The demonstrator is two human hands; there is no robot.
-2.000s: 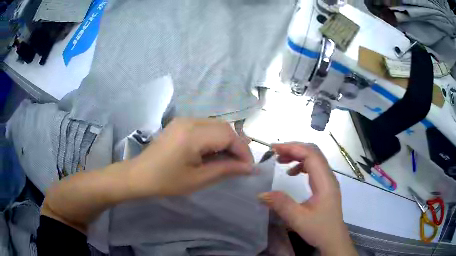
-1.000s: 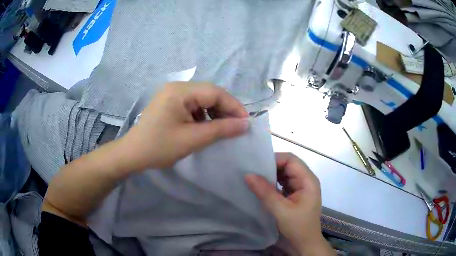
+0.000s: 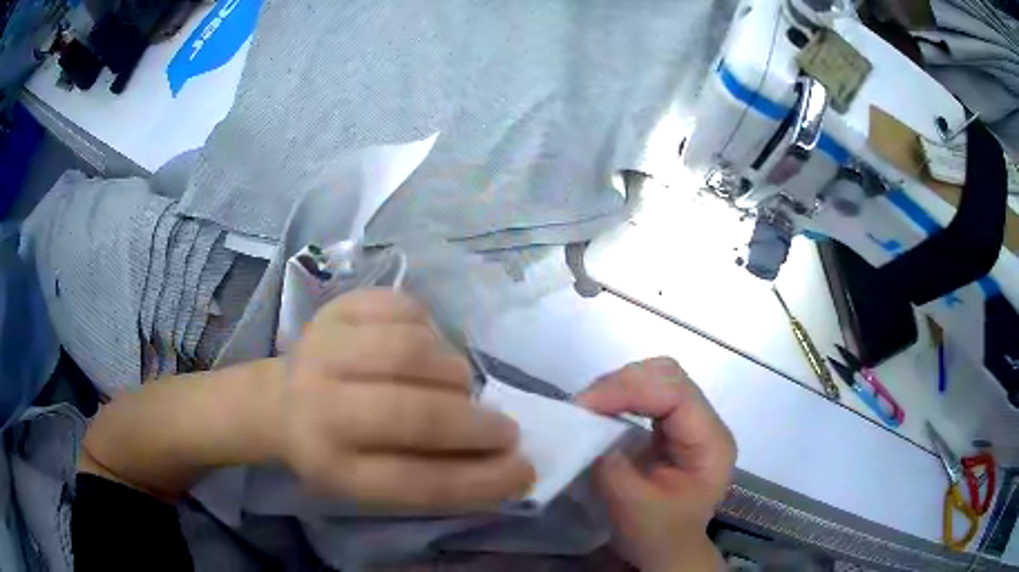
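Observation:
The smooth pale fabric (image 3: pixel 559 439) lies between my hands with an edge folded over, showing a whitish face. My left hand (image 3: pixel 402 408) is blurred, back of the hand up, fingers curled over the fabric at its left side. My right hand (image 3: pixel 665 458) pinches the fabric's right corner between thumb and fingers. The grey textured fabric (image 3: pixel 447 112) is spread behind the work, up to the machine's lamp glare. A whitish flap (image 3: pixel 391 179) stands up left of centre. My left fingertips are partly hidden.
The sewing machine head (image 3: pixel 771 101) is at upper right. A gold-yellow pointed tool (image 3: pixel 812 355), snips (image 3: pixel 868 385), a blue stick (image 3: pixel 941 363), scissors (image 3: pixel 963 492) and a dark flat rectangle (image 3: pixel 866 302) lie at right. Layered grey pieces (image 3: pixel 168 285) are at left.
My left hand has moved down from the fabric's upper edge and turned back up. The fabric's upper edge is now folded over. My right hand has shifted slightly and holds the corner. The view has shifted a little.

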